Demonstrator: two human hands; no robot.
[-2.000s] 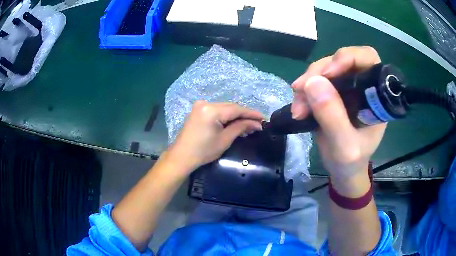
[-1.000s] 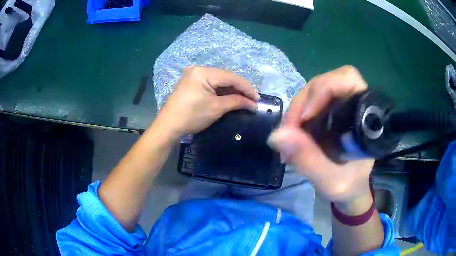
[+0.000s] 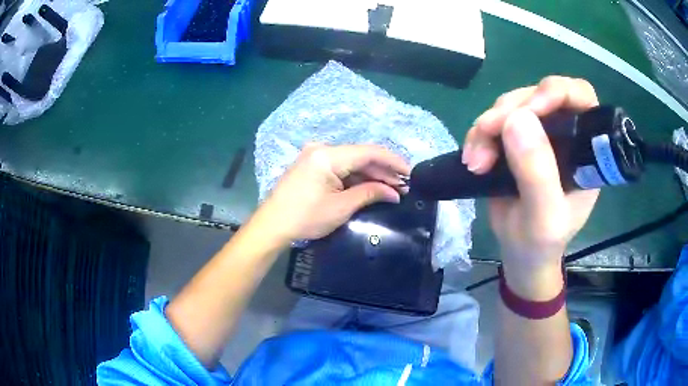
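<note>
The black device housing lies flat, partly on the bubble wrap and partly over my lap, with a small bright spot near its centre. My right hand is closed around the black electric screwdriver, held nearly level with its tip pointing left. My left hand is over the housing's far edge. Its thumb and forefinger pinch a tiny screw at the screwdriver's tip; the screw is barely visible. The fingers hide part of the housing's far edge.
A blue screw bin and a white-topped carton stand behind the work. Black parts in bubble wrap lie far left. The screwdriver cord curls at right. A slatted crate is lower left. Another person's blue sleeve shows at lower right.
Since one second ago, the screwdriver has swung from beside the housing to my left fingertips and lies more level. The whole view has shifted, showing more of the bin and carton.
</note>
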